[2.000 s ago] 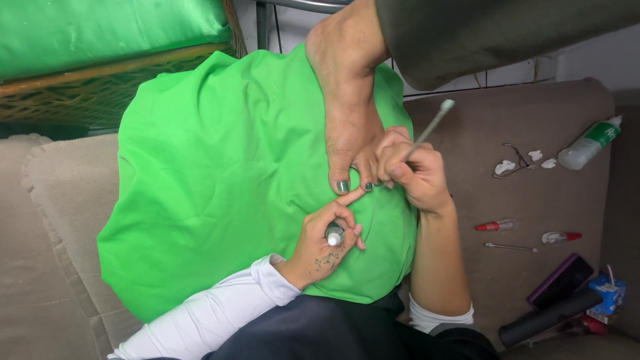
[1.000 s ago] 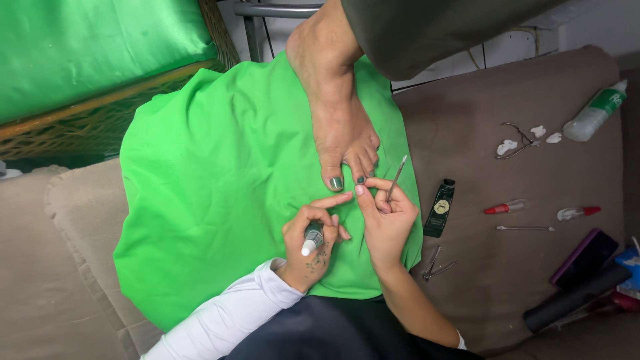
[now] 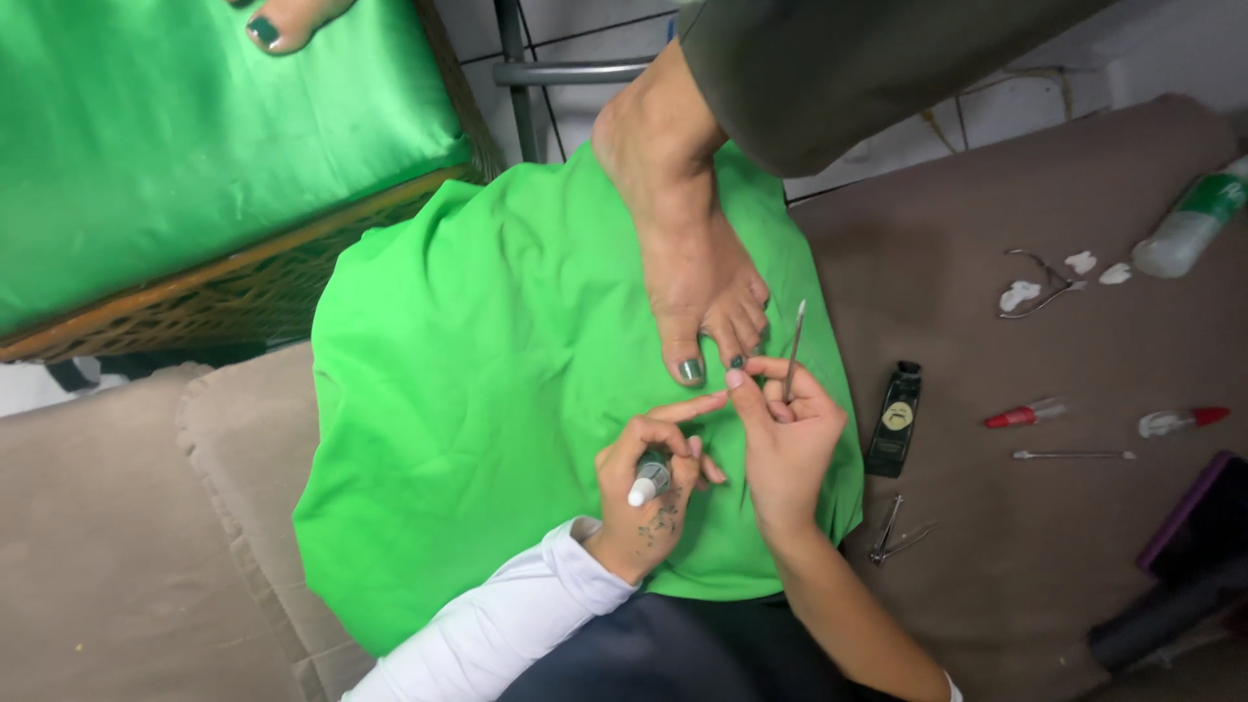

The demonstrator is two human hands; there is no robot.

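Note:
My left hand (image 3: 648,487) holds a nail polish bottle (image 3: 650,478) with a white tip against its palm, its index finger stretched towards my right fingertips. My right hand (image 3: 790,419) has a thin metal manicure tool (image 3: 796,351) between its fingers, the tool's tip pointing up and away. My right thumb and index finger are at the second toe (image 3: 736,362) of another person's bare foot (image 3: 694,253). Dark green polish covers the big toenail (image 3: 691,370) and shows on the second toe. The foot rests on a bright green cloth (image 3: 468,390) over my lap.
On the brown sofa (image 3: 936,361) at right lie a dark tube (image 3: 893,419), nail clippers (image 3: 885,541), cuticle nippers (image 3: 1043,283) with cotton bits, red-capped tubes (image 3: 1024,413), a metal stick (image 3: 1072,454), a bottle (image 3: 1191,219) and a phone (image 3: 1185,517). A green-cushioned wicker seat (image 3: 234,244) holds another foot (image 3: 292,21).
Two seconds ago my right hand held a pale-tipped stick upright beside the smaller toes; now its thumb and index finger are at the second toe. My left hand still holds the bottle.

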